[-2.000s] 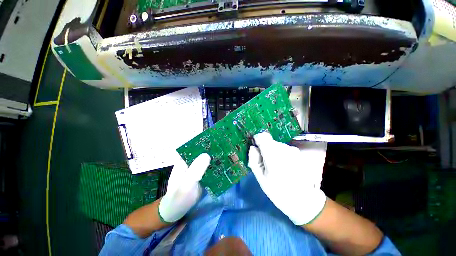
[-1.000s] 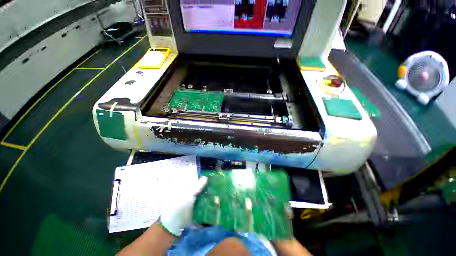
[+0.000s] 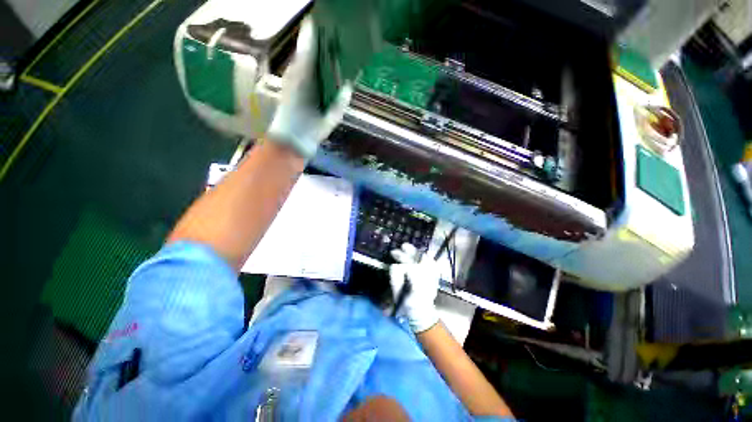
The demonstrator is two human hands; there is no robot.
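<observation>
My left hand [image 3: 309, 99], in a white glove, is raised at the machine's front left. It holds a green circuit board [image 3: 350, 33], blurred and cut by the top edge. Another circuit board [image 3: 404, 78] lies between the clamp rails [image 3: 495, 136] in the machine opening, partly hidden by the held board. My right hand [image 3: 419, 284], also gloved, is over the right end of the keyboard [image 3: 387, 231]. A thin dark stick [image 3: 401, 297] shows in its fingers. A dark V-shaped tool, perhaps tweezers [image 3: 448, 247], lies beside it.
The clipboard with white paper [image 3: 309, 231] lies left of the keyboard. A black pad [image 3: 511, 276] lies to the right on the shelf. The worn machine edge [image 3: 462, 194] crosses between shelf and opening. A green pad [image 3: 660, 180] and red button [image 3: 662, 124] are on the machine's right side.
My left hand has lifted a board from my lap up to the machine's left side. My right hand has left that board and is at the keyboard. The view has turned.
</observation>
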